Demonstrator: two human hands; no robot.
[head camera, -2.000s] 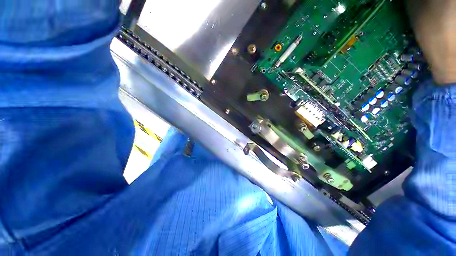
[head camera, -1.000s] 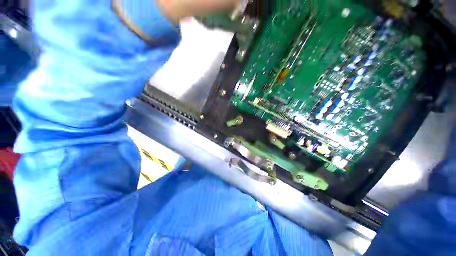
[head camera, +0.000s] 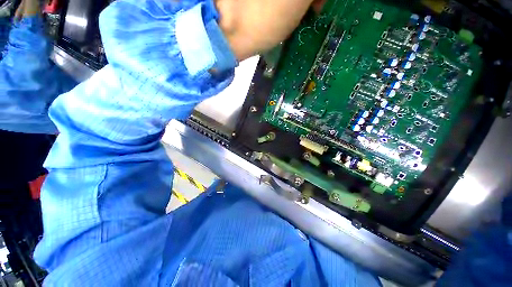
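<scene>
The large green circuit board (head camera: 348, 73) lies in its black carrier (head camera: 393, 210) on the conveyor. Rows of blue-and-white capacitors (head camera: 396, 87) stand on it. A yellow block component (head camera: 364, 165) and a cream connector (head camera: 312, 146) sit near its near edge. A pale green clamp bar (head camera: 325, 188) runs along the carrier's near side. My left hand (head camera: 258, 25) reaches over the board's far left corner; its fingers are cut off by the top edge, so its grip is hidden. My right hand is out of the picture; only a dark blurred sleeve shows at the lower right.
The silver conveyor rail (head camera: 236, 171) and dark chain (head camera: 208, 132) run along the near side. Shiny metal plates flank the carrier. Yellow-black floor tape (head camera: 188, 179) shows below. Another person's blue sleeve (head camera: 25, 67) is at the upper left.
My left arm has come in over the rail from the left and reached up past the board's corner. The right hand and forearm have left the view. The view has shifted, showing more of the board.
</scene>
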